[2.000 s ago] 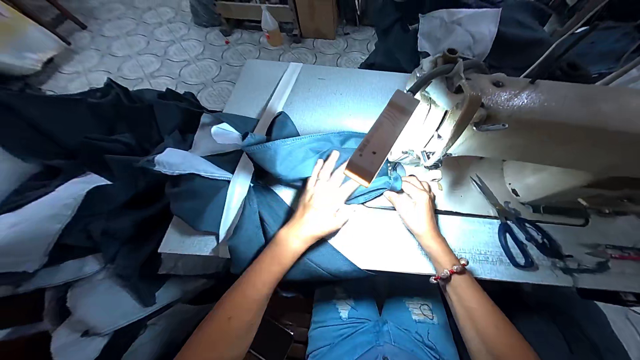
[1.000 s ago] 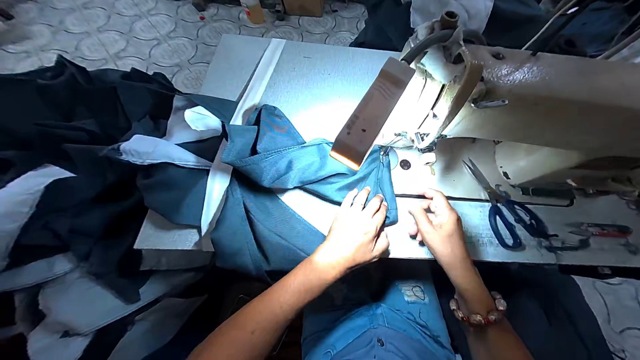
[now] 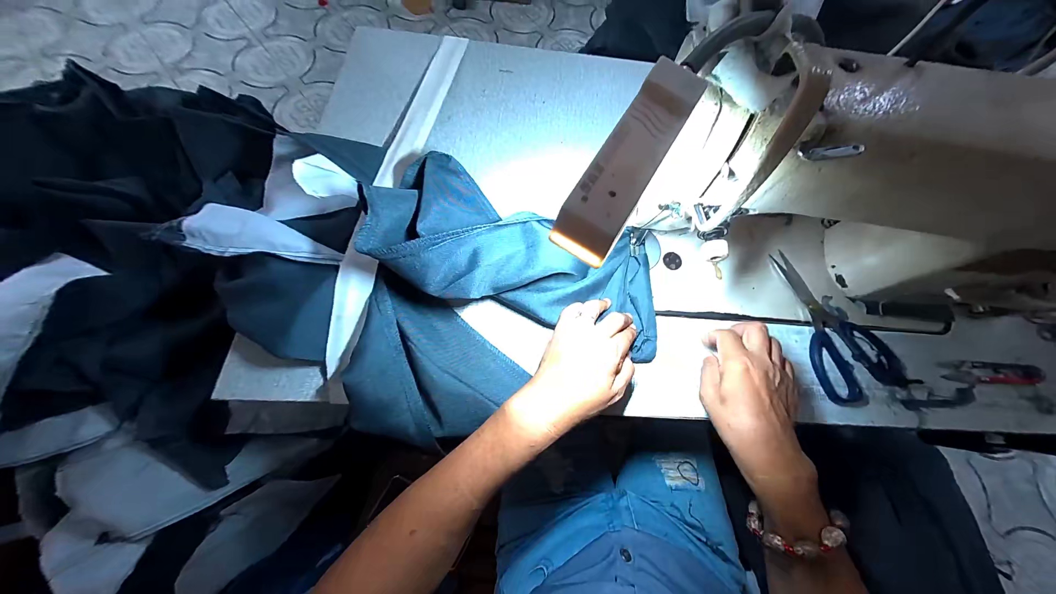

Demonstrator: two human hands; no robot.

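Dark blue-grey fabric (image 3: 495,264) lies across the sewing table, its right end at the needle area of a sewing machine (image 3: 924,157). With fingers curled, my left hand (image 3: 586,355) grips the lower right part of this fabric, near its edge. My right hand (image 3: 751,371) rests on the table's front part, right of the fabric and apart from it, fingers bent; whether something small is under them cannot be told. A lit lamp (image 3: 627,165) hangs over the fabric and hides part of it.
Scissors with blue handles (image 3: 837,355) lie right of my right hand, and red-handled snips (image 3: 994,373) farther right. A white strip (image 3: 421,115) crosses the tabletop (image 3: 528,99). Dark and white garment pieces (image 3: 140,206) are heaped at the left.
Two seconds ago both hands were on the fabric by the needle. My right hand has come away from it toward the table's front edge; my left hand has moved to the fabric's lower right part.
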